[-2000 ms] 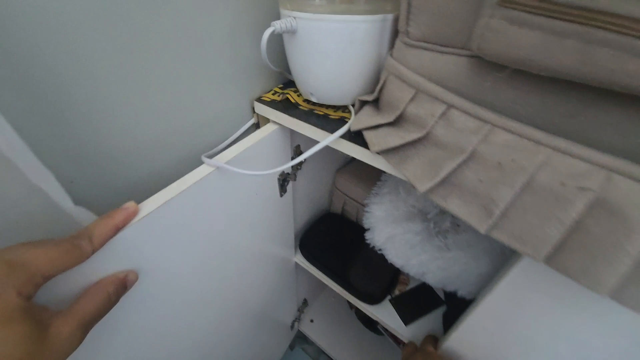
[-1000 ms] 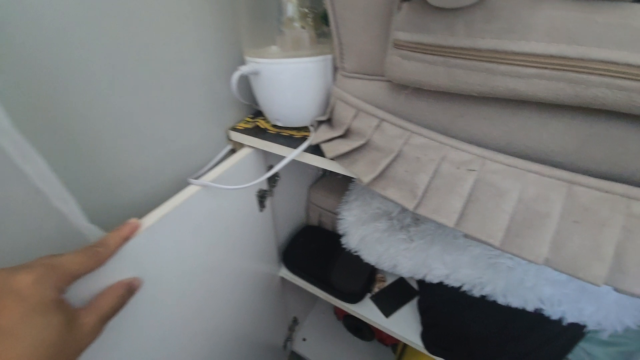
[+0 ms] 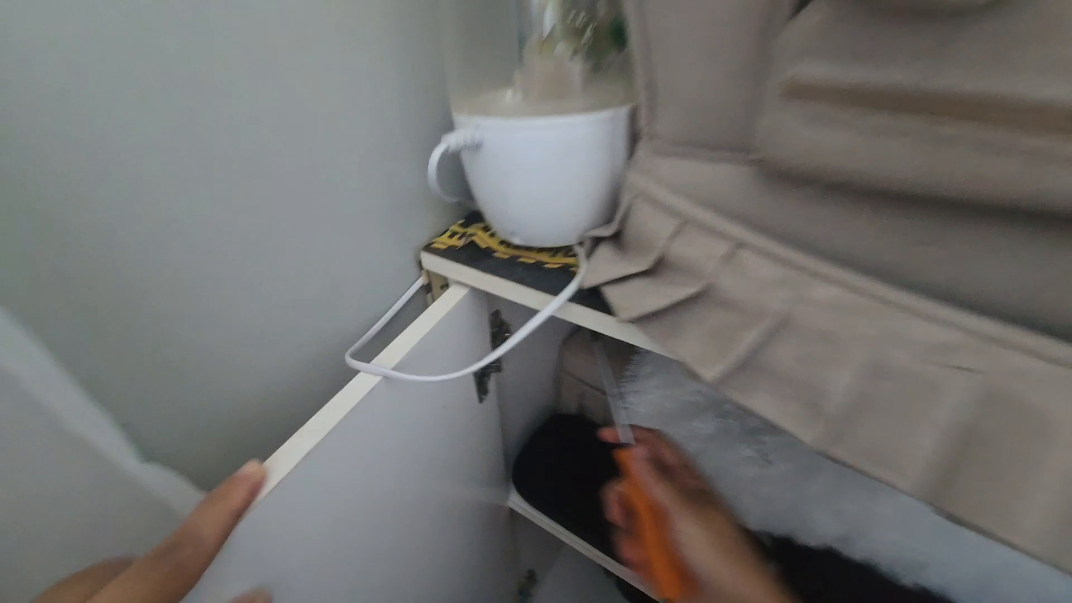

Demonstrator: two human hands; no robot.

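My left hand [image 3: 180, 536] rests on the edge of the white cabinet door [image 3: 377, 469] at the lower left, one finger on its rim. A screwdriver with an orange handle [image 3: 649, 528] is in my right hand [image 3: 687, 511], blurred, in front of the cabinet opening. Its thin shaft points up toward the underside of the cabinet top; whether the tip touches anything cannot be told. The upper metal hinge [image 3: 492, 356] joins door and side panel, left of the shaft. Behind my right hand lies a black case [image 3: 557, 473] on the shelf.
On the cabinet top [image 3: 536, 293] stands a white pot-like appliance [image 3: 544, 176] with a clear upper part. Its white cord [image 3: 452, 377] loops over the door's edge. A beige pleated fabric item [image 3: 837, 360] overhangs the opening; white fluffy material [image 3: 737, 444] sits inside. A grey wall [image 3: 218, 209] is behind the door.
My right hand has come up in front of the opening with the orange-handled screwdriver; one second ago it was out of view. My left hand stays at the door's edge.
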